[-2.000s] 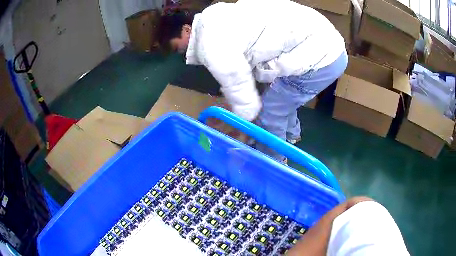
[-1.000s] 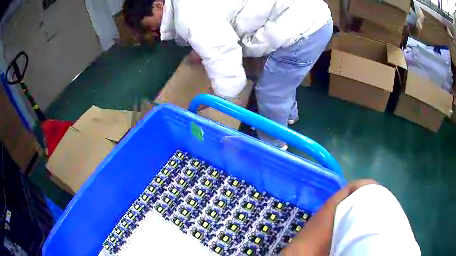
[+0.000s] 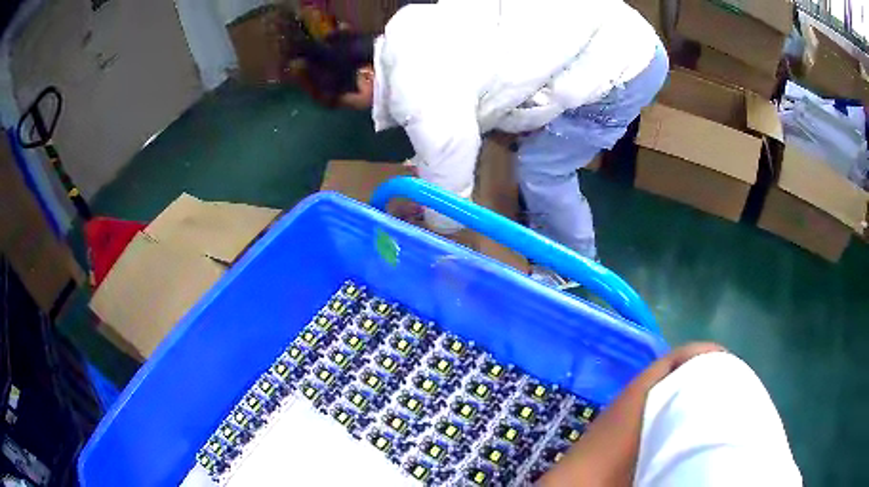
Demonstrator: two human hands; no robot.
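A deep blue tote (image 3: 200, 338) with a lighter blue handle (image 3: 515, 240) stands in front of me, tilted in the view. Inside lie rows of board strips (image 3: 410, 404) with yellow-and-black parts upward. A white divider sheet (image 3: 310, 452) covers the strips at the near left; the bottom edge cuts it off. At the lower right, what looks like my right hand (image 3: 610, 428) bends down from a white sleeve over the tote's right corner. Its fingers are beyond the bottom edge, so its grip is hidden. My left hand is out of the picture.
Beyond the tote, a person in a white jacket (image 3: 534, 57) bends over cardboard (image 3: 362, 178) on the green floor. An opened carton (image 3: 181, 262) lies left, near a red pallet-truck part (image 3: 112, 249). Cartons (image 3: 696, 157) stand at the right. Dark stacked things (image 3: 24, 380) are at the left edge.
The person beyond the tote shifted left, then back right, and their cardboard has changed position. The view has shifted slightly. The strips, the white sheet and my right hand look much the same.
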